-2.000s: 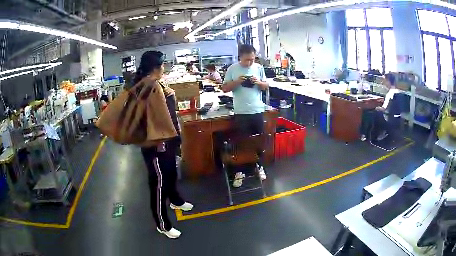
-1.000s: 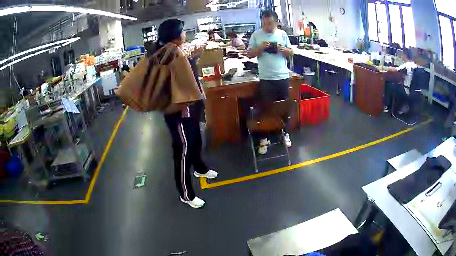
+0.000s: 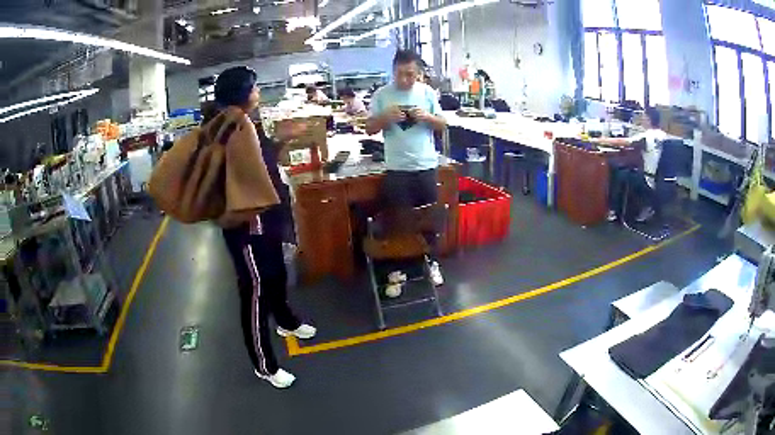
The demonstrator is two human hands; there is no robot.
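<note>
Neither of my hands is in the picture. Nearest in front of me, at the lower right, is a white worktable [image 3: 586,357]. A folded black cloth piece [image 3: 671,336] lies flat on it, with a small dark item on its far end. A slim pen-like tool [image 3: 698,347] lies beside the cloth. Another dark piece [image 3: 738,386] is cut off near the right edge, beside a machine part. The corner of a second white table [image 3: 497,418] shows at the bottom edge.
A person with a large brown bag [image 3: 212,170] stands left of centre. Another person [image 3: 412,136] stands at a wooden desk [image 3: 323,221], behind a folding chair [image 3: 399,248]. A red crate [image 3: 484,217] stands beside it. A yellow floor line [image 3: 501,302] crosses the floor. Metal racks [image 3: 76,280] stand left.
The view dipped and swung, then came back up. A dark patterned shape at the lower left has left the picture. The bag carrier's forearm is now raised towards the desk.
</note>
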